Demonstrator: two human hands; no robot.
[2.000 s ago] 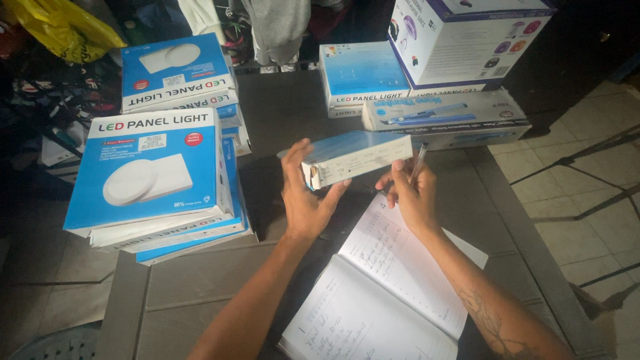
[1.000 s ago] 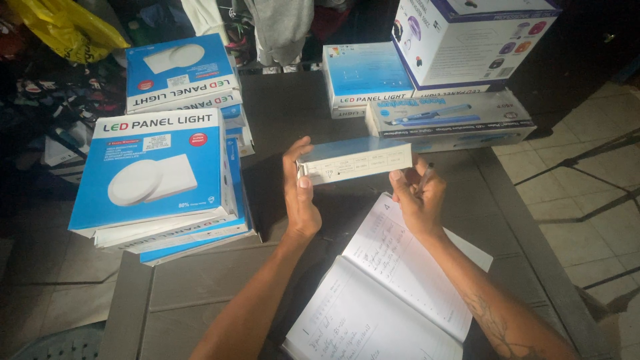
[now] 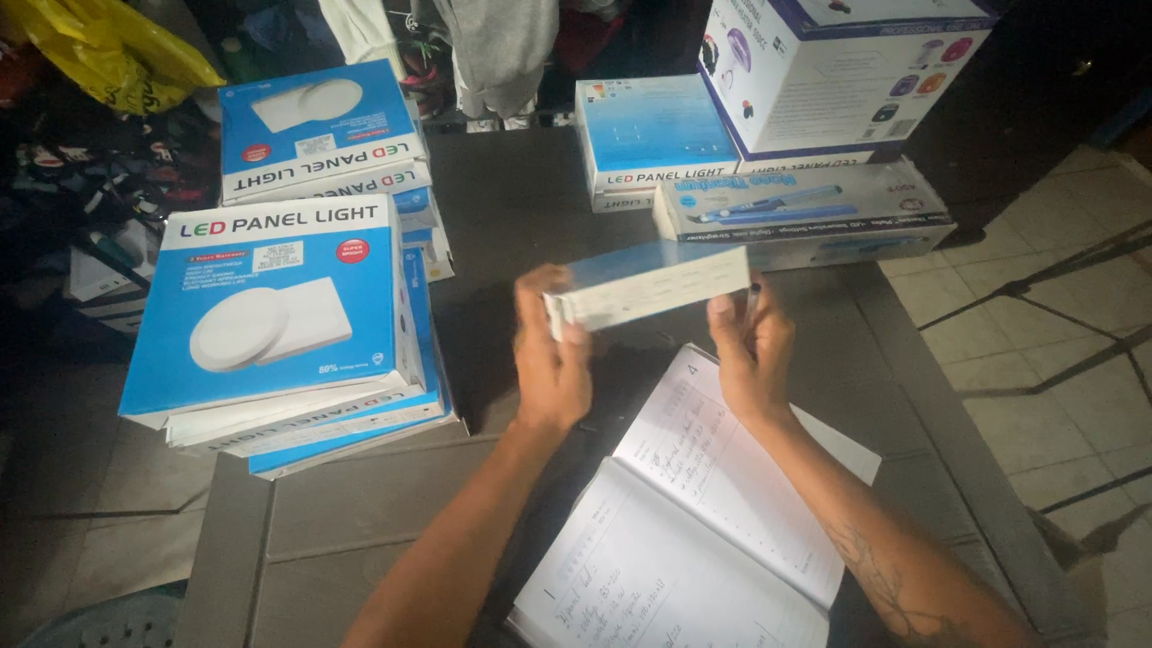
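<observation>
My left hand grips the left end of a flat blue and white cardboard box, held above the table with its white printed side toward me. The side's print is blurred. At the box's right end is my right hand, thumb near the lower corner, with a pen between the fingers. Below the hands lies an open notebook with handwriting on both pages, partly covered by my right forearm.
Stacked LED panel light boxes stand at the left of the dark table. At the back right are another panel light box, a hair straightener box and a large white and purple box. A yellow bag hangs back left.
The held box has turned between my hands; its left end now sits lower than its right, where it was nearly level one second ago. The notebook has stayed in place.
</observation>
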